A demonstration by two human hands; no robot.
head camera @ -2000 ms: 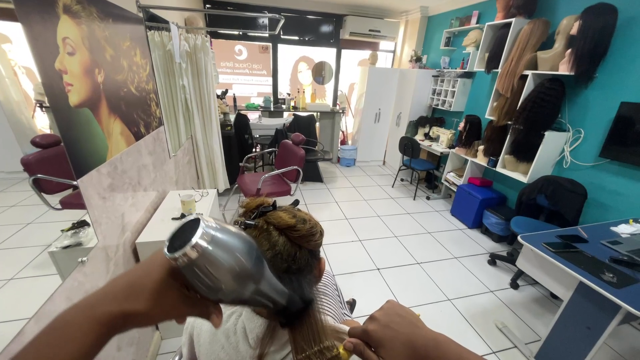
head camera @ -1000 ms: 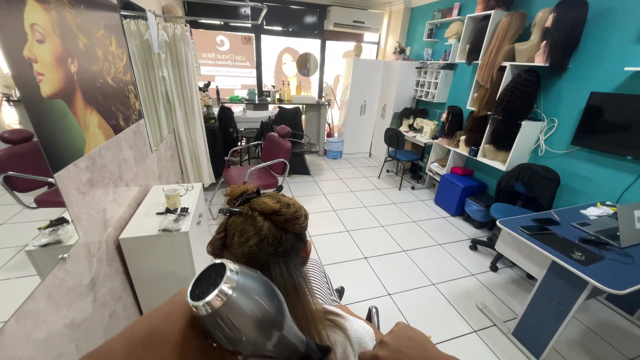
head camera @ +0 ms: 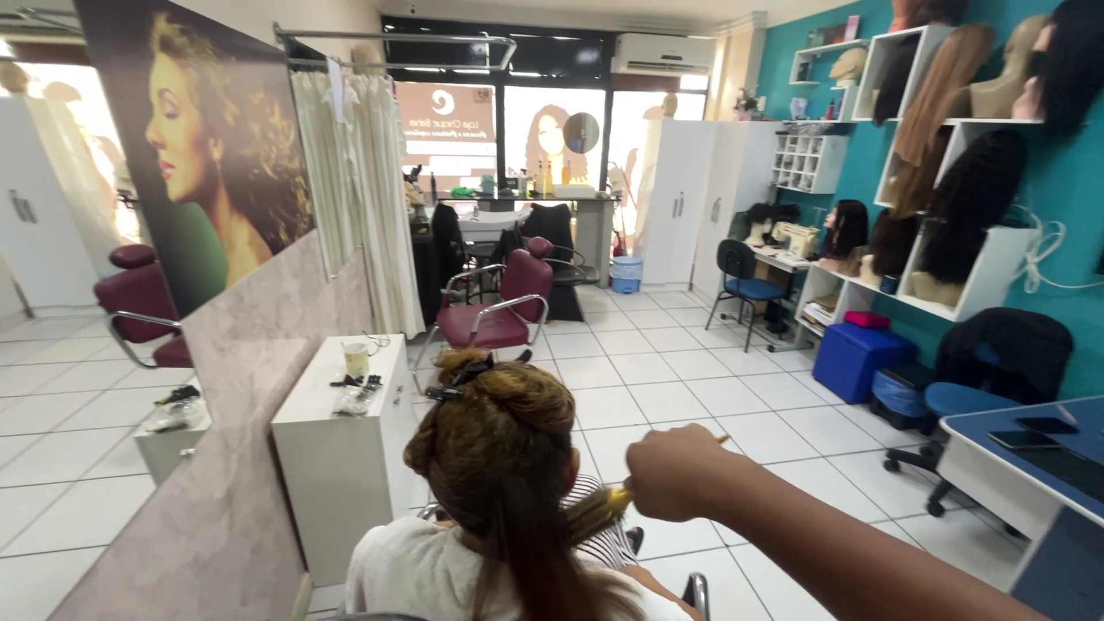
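Note:
A seated person with a white towel [head camera: 410,569] over the shoulders has their back to me. Black hair clips [head camera: 457,379] pin up the top of the brown hair [head camera: 509,457], and a loose length hangs down the back. My right hand [head camera: 677,474] is closed round the yellow handle of a round hairbrush [head camera: 599,513], whose bristles lie against the right side of the hanging hair. My left hand and the hair dryer are out of view.
At the left, a white cabinet [head camera: 297,405] beside the mirror wall bears a mug [head camera: 356,357] and more clips. A burgundy salon chair [head camera: 496,323] stands ahead. On the right are a blue desk [head camera: 1069,448], an office chair [head camera: 966,401] and a blue box [head camera: 862,362].
My left hand and the silver hair dryer, seen low in the earlier frames, have left the view. My right hand with the brush is now raised, to the right of the person's head.

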